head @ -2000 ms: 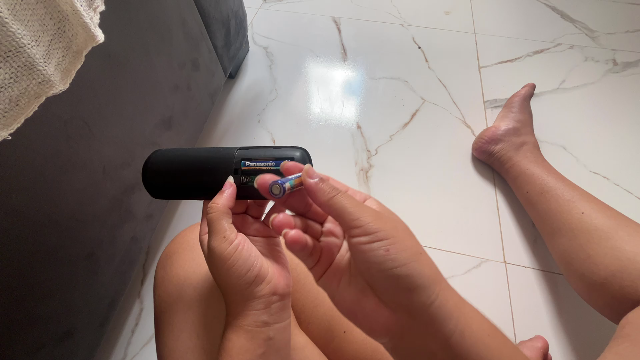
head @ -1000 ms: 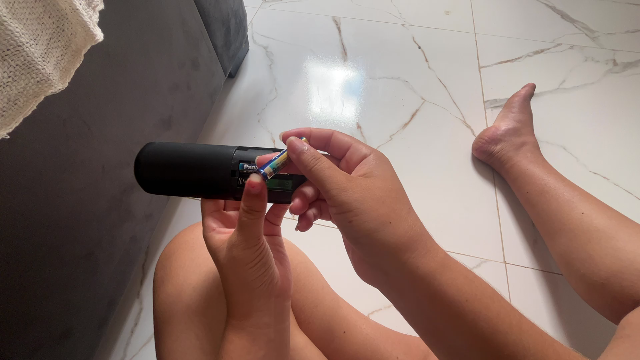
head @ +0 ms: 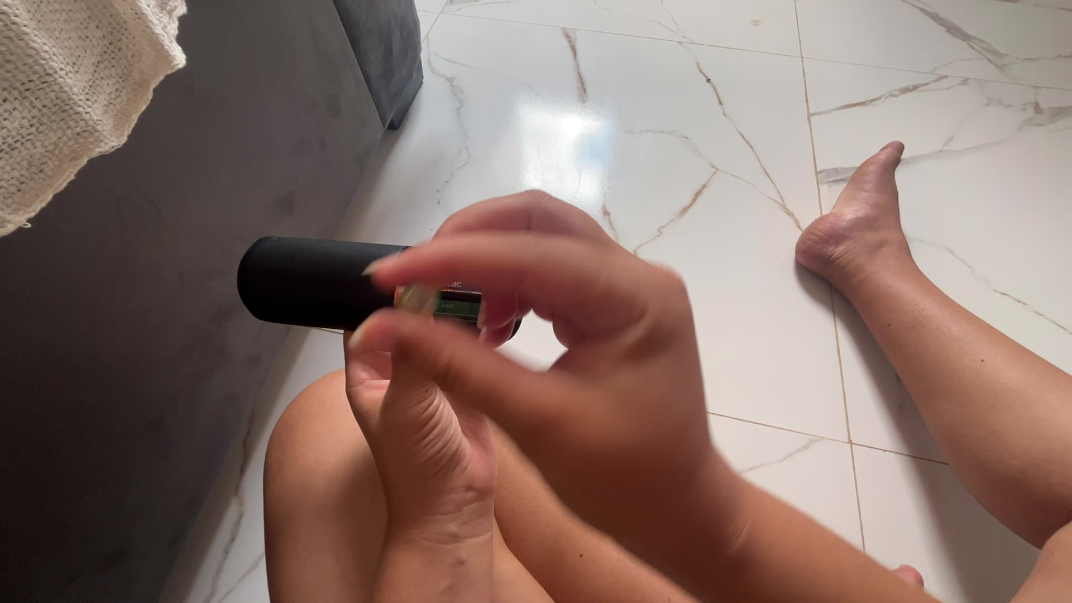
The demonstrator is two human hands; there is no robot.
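My left hand (head: pixel 435 435) holds a black remote control (head: pixel 322 280) from below, its rounded end pointing left. Within the exposed battery compartment a dark and green battery (head: pixel 458 306) is partly visible. In front of the remote is my right hand (head: pixel 578 335), blurred, with thumb and index finger spread apart and no object plainly gripped. Behind that gap, at my left thumb, a small blurred yellowish shape (head: pixel 417 298) shows; whether it is a battery end or the thumb tip cannot be told. My right hand hides much of the compartment and the remote's right end.
A dark grey upholstered piece of furniture (head: pixel 251 151) stands at the left, with a cream woven cloth (head: pixel 75 100) hanging over it. White marbled floor tiles (head: pixel 670 92) lie beyond my hands. My bent legs and a bare foot (head: pixel 854 218) are at the bottom and right.
My right hand, which held a blue and yellow battery by the compartment, now has its thumb and index finger apart and has moved left across the remote. My left hand still supports the remote.
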